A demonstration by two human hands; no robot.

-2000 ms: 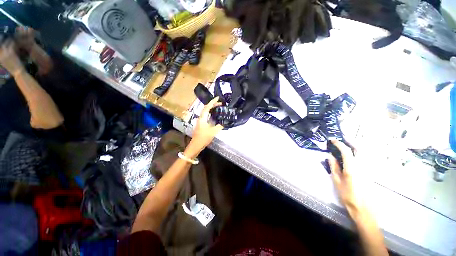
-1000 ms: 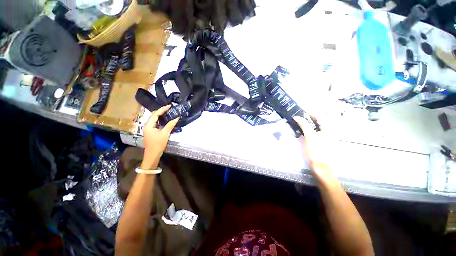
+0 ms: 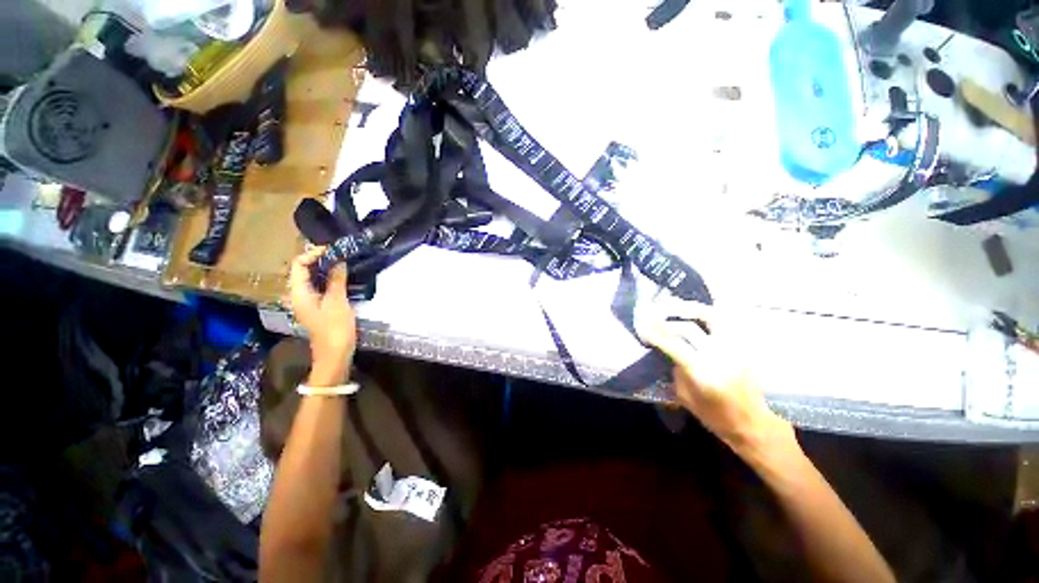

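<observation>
A long black woven label tape (image 3: pixel 541 165) with white lettering lies in a tangled heap of loops on the white table, left of centre. My left hand (image 3: pixel 324 294) holds a printed part of the tape at the heap's left side, fingers pinched on it. My right hand (image 3: pixel 697 353) holds the tape near the table's front edge, right of the heap. One printed stretch runs diagonally from the dark bunch to my right hand, and a plain dark loop hangs down to the edge. The fingertips of my right hand are blurred.
The sewing machine's blue lamp (image 3: pixel 813 97) and metal parts stand at the right. Thread snips (image 3: pixel 1011 330) lie at far right. A frilly dark bunch (image 3: pixel 427 34) is at the back. At left are a cardboard sheet (image 3: pixel 299 171), yellow basket (image 3: pixel 242 63) and grey box (image 3: pixel 80 120). Olive-brown cloth (image 3: pixel 393 416) hangs below.
My right hand has drawn tape toward the front edge, and a dark loop now hangs there. The diagonal stretch looks straighter. My left hand keeps its hold. The view has turned toward the machine.
</observation>
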